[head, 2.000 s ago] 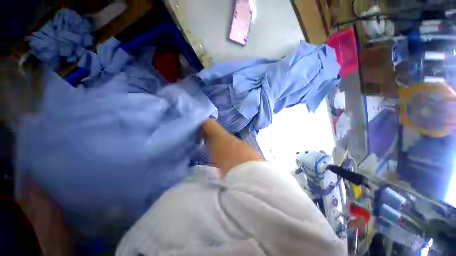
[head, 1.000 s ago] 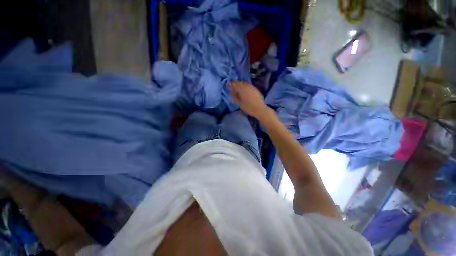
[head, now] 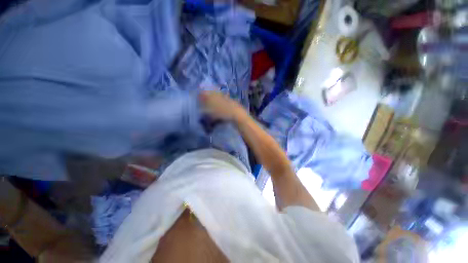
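A large light-blue garment [head: 66, 87] spreads blurred across the left and upper left. My right hand [head: 220, 106] is closed on its edge near the middle of the view. My left forearm shows at the lower left; my left hand is hidden by the garment or cut off by the edge. More light-blue garments [head: 218, 56] lie behind my right hand in the blue crate [head: 279, 49], with a red cloth [head: 260, 64] beside them.
The white table [head: 318, 61] on the right holds another blue garment [head: 323, 146], a phone [head: 338, 90], yellow-handled scissors [head: 347, 50] and a white roll [head: 348, 21]. A pink basket [head: 378, 171] stands at its far side. Blue cloth [head: 110, 215] lies low at left.
My right hand has moved left from the crate garments and now grips the large garment. That garment has risen towards the upper left. The view has turned, showing the roll and whole scissors.
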